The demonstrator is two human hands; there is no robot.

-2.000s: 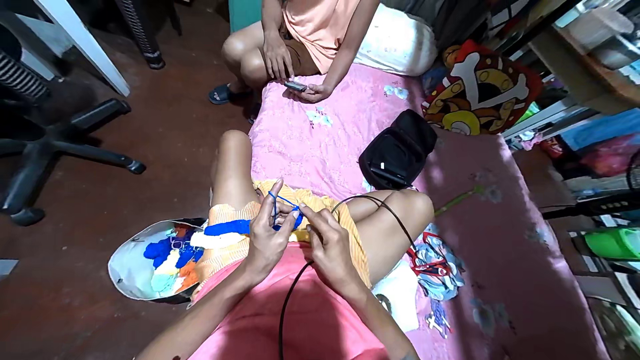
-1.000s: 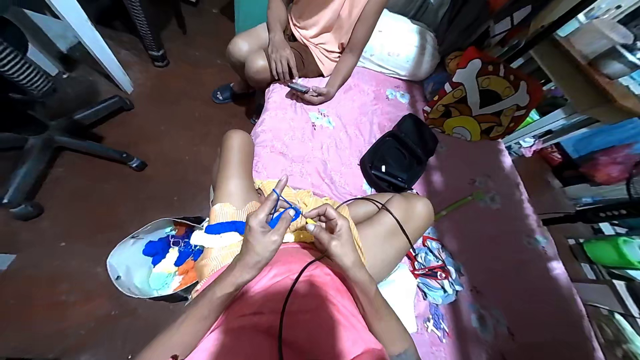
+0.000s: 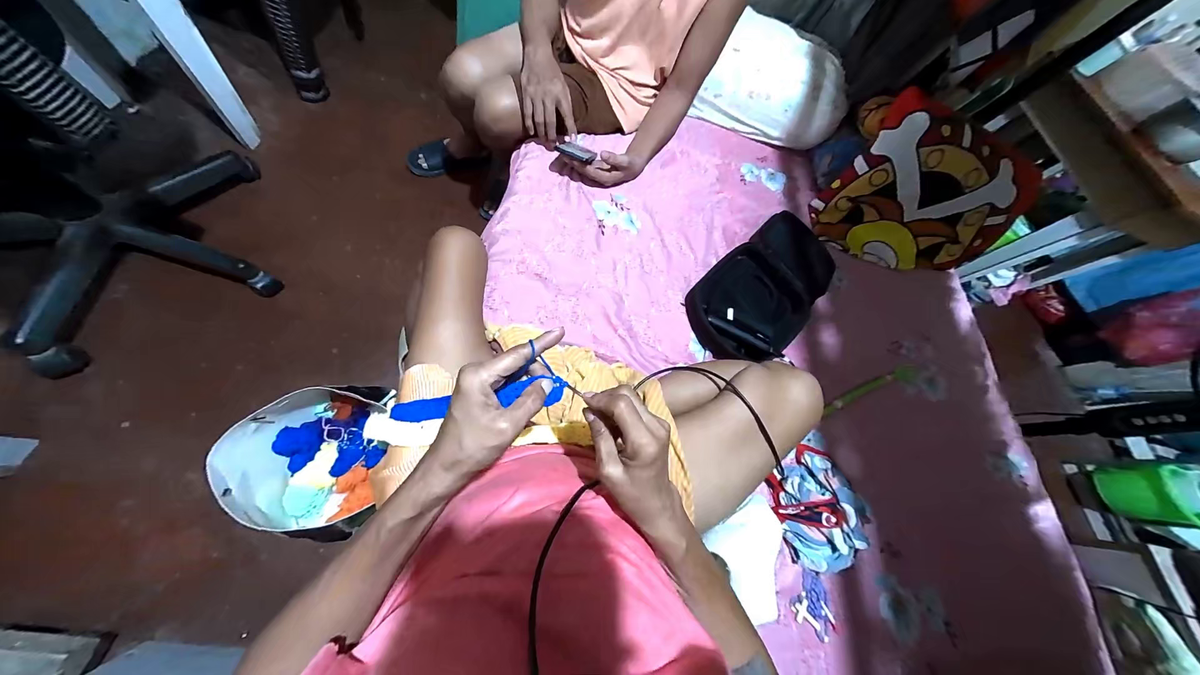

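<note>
My left hand (image 3: 492,403) grips a strip of blue and white crochet work (image 3: 422,410) over my lap, its index finger raised with blue yarn (image 3: 536,356) looped around it. In my right hand (image 3: 633,441) is a thin crochet hook (image 3: 577,391), pinched between thumb and fingers, its tip at the blue stitches. The strip's white part trails left to an open white bag (image 3: 246,469) that holds balls of blue, white, mint and orange yarn (image 3: 352,492). A thin black cable (image 3: 539,572) runs past my right hand across my pink shirt.
Another person sits at the far end of the pink floral bed (image 3: 647,234), holding a phone (image 3: 575,152). A black bag (image 3: 759,286) lies ahead to the right, a patterned cushion (image 3: 928,187) beyond it. Colourful cloth (image 3: 816,511) lies by my right thigh. A chair base (image 3: 94,234) stands left.
My raised left index finger has tilted over to the right, with the yarn still looped on it. My right hand has shifted slightly at the work.
</note>
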